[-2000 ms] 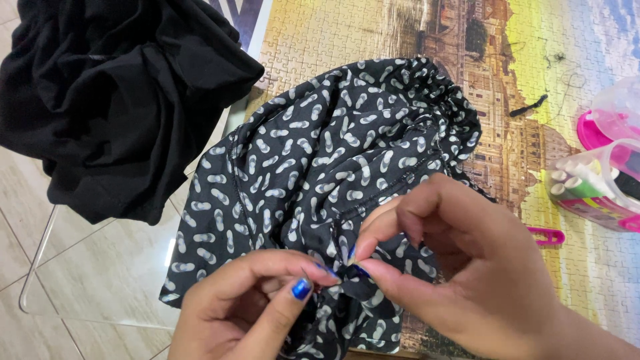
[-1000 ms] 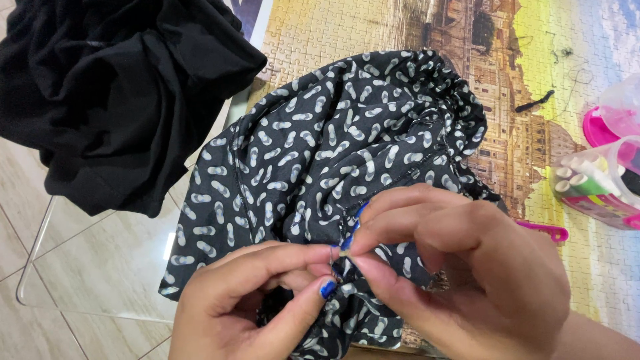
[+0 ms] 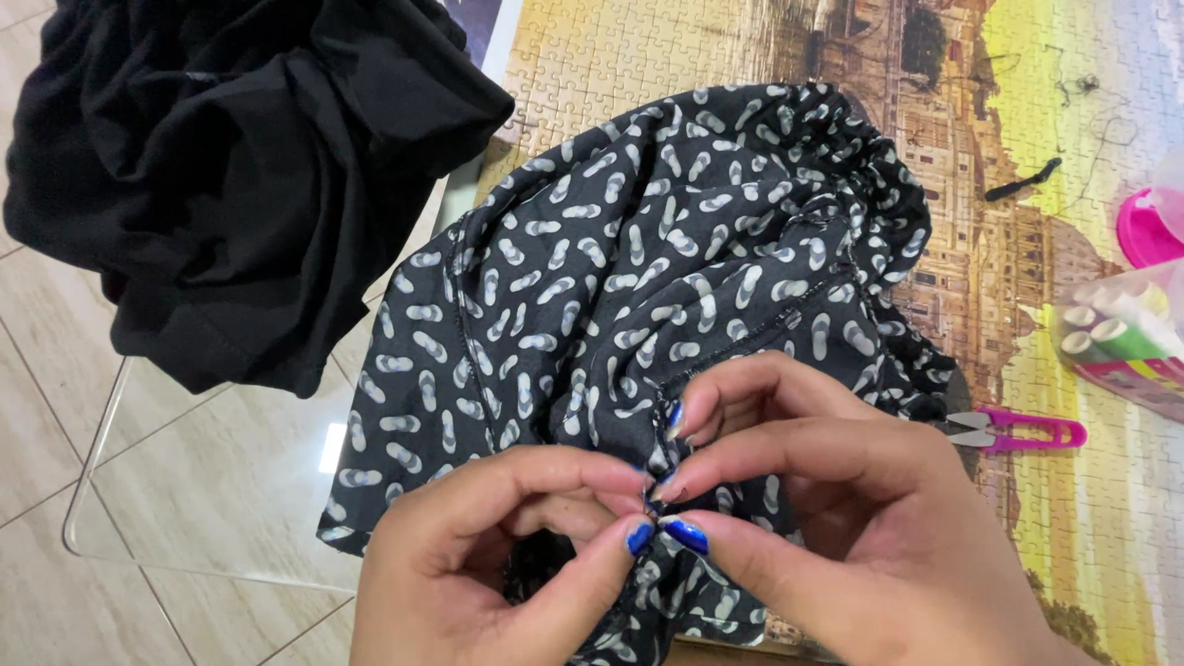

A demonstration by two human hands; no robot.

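Observation:
A black garment printed with pale flip-flops (image 3: 592,268) lies bunched over the table, its gathered elastic edge at the upper right. My left hand (image 3: 518,555) and my right hand (image 3: 814,499) meet at its lower part, fingertips almost touching. Both pinch the dark fabric there, and a thin thing, perhaps a needle or thread, shows faintly between them; the fingertips hide most of it. Pink thread snips (image 3: 1027,431) with metal blades lie just right of the garment, beside my right hand.
Black cloth (image 3: 240,185) is heaped at the upper left. Under the garment is a jigsaw puzzle (image 3: 601,55) on a glass-edged table (image 3: 102,462). At the right are a clear tub of thread spools (image 3: 1124,324), a pink lid (image 3: 1147,227), a dark scrap (image 3: 1022,180) and loose threads (image 3: 1110,129).
My fingertips have stayed together at the garment, with my right fingers shifting slightly. The pink snips, largely covered by my right hand before, now show their blades. The view has moved closer.

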